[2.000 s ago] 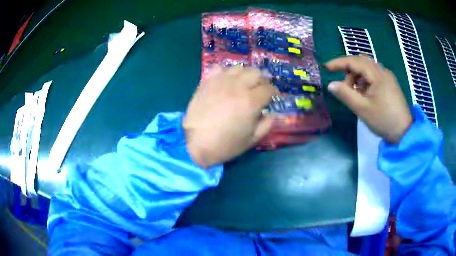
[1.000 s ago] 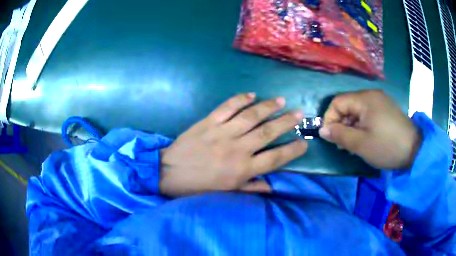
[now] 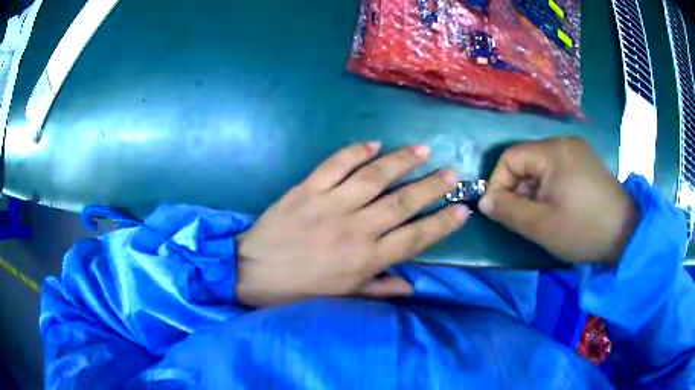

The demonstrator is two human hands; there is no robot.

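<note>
A small circuit board (image 3: 463, 191) with silver parts lies on the green tabletop (image 3: 228, 99) near its front edge. My left hand (image 3: 350, 221) is spread flat, palm down, with its fingertips against the board's left part and covering some of it. My right hand (image 3: 556, 199) is curled at the board's right end, with thumb and index finger pinched together against it. Whether a small piece is between those fingertips is hidden.
A red bubble bag (image 3: 465, 68) with boards on it lies beyond my hands. Sticker strips (image 3: 634, 53) run along the right. A white liner strip (image 3: 72, 57) lies at the left. A blue bin (image 3: 558, 308) and a crumpled red bag (image 3: 594, 340) are below the edge at right.
Since one second ago both hands have stayed at the board and shifted only slightly. Before that, my left hand was over the bubble bag and my right hand was beside it.
</note>
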